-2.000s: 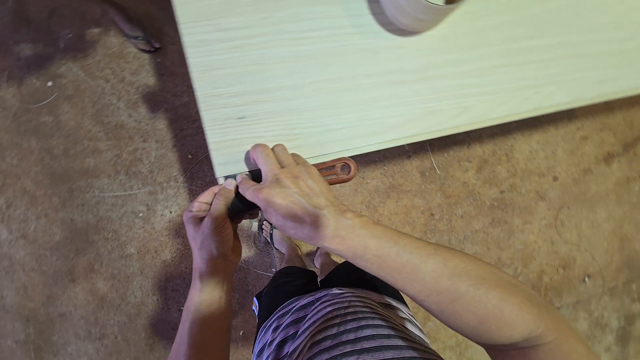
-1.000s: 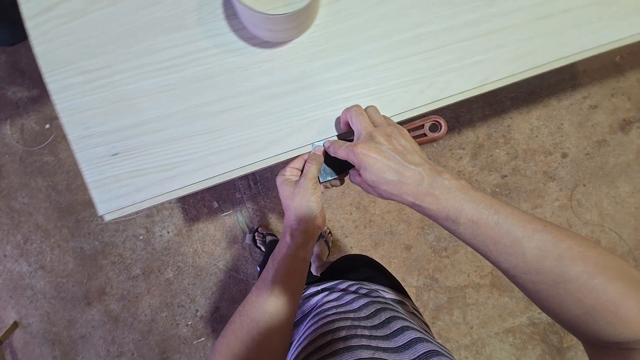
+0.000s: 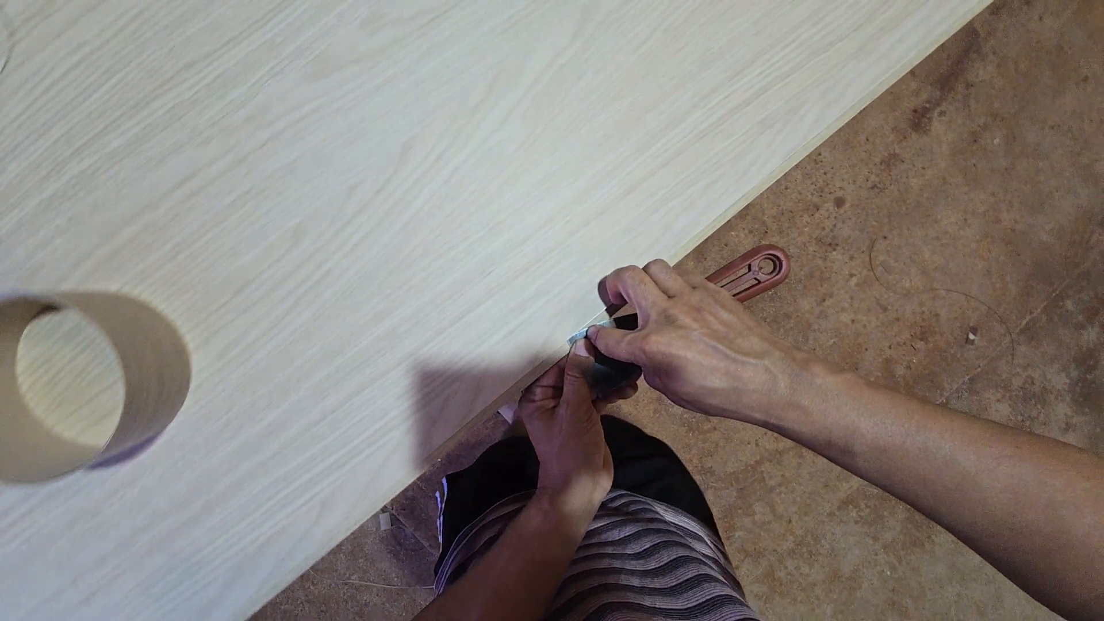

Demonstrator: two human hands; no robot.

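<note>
A tool with a reddish-brown slotted handle (image 3: pixel 750 272) and a black part lies along the near edge of a pale wood-grain board (image 3: pixel 431 216). My right hand (image 3: pixel 690 336) is closed around it, with the handle sticking out beyond the knuckles. The thumb touches a shiny, light bluish piece (image 3: pixel 589 331) at the board's edge; its exact kind is unclear. My left hand (image 3: pixel 569 405) pinches at this same piece from below, its thumb near my right thumb. Its other fingers curl under the black part and are partly hidden.
A roll of wood-grain edge banding (image 3: pixel 155 371) stands on the board at the left. Below the board is a brown, stained floor (image 3: pixel 949 328) with a thin curved strand and small scraps on it. My striped shirt and black shorts are close to the board's edge.
Both hands have moved right along the board's edge, away from the corner seen earlier, and the tool has moved with them. The view has shifted along the board and come closer.
</note>
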